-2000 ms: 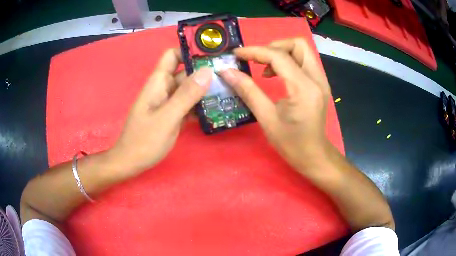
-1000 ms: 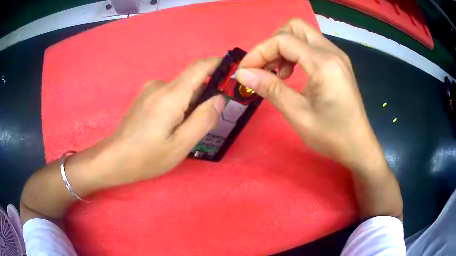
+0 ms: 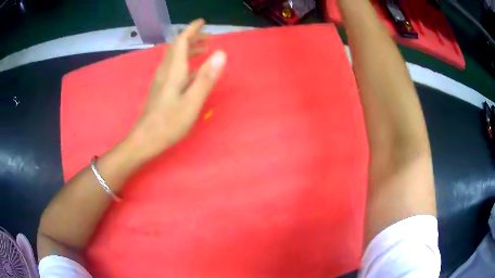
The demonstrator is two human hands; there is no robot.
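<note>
The red foam mat (image 3: 260, 152) lies in front of me with no phone on it. My left hand (image 3: 182, 89) is over its upper left part, fingers apart, holding nothing. A small yellow scrap (image 3: 208, 114) shows on the mat beside this hand. My right forearm reaches up past the mat's right edge; the right hand is cut off by the top edge of the picture. A phone assembly (image 3: 401, 21) lies on the red tray (image 3: 434, 46) at the top right. Another phone assembly with a gold disc (image 3: 286, 12) is beyond the mat's far edge.
A white edging strip (image 3: 81, 42) curves behind the mat, with a metal post (image 3: 147, 20) on it. The dark green conveyor is beyond. A pink fan (image 3: 12, 255) is at the lower left. Dark parts (image 3: 489, 122) lie at the far right. A grey-clothed person's part shows lower right.
The phone assembly held in both hands is gone from over the mat. My left hand has opened and moved up and left. My right hand has gone up out of the picture.
</note>
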